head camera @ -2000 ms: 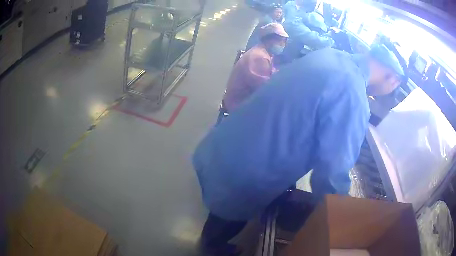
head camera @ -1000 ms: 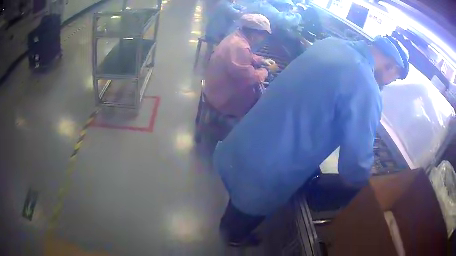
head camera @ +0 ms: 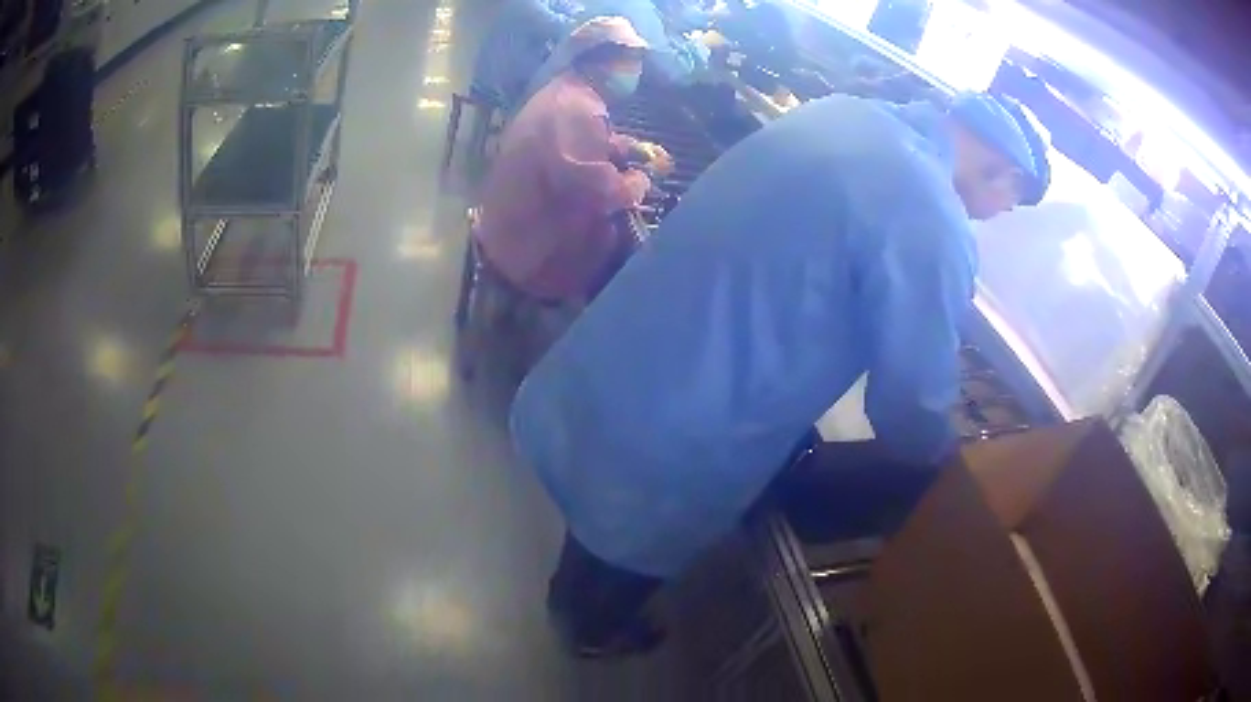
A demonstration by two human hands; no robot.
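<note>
Neither my left hand nor my right hand is in the picture. The nearest thing before me is an open brown carton at the lower right, its near part cut off by the bottom edge. A narrow pale strip shows inside it between the brown walls. The carton stands at the end of the roller line.
A person in a blue smock bends over the line beyond the carton. A person in pink sits further back. Crumpled clear plastic bags lie right of the carton. A metal rack stands on the floor at left.
My view has turned, so the scene has shifted left in the last second. The brown sheets once at lower left are out of view. The person in blue stays bent over.
</note>
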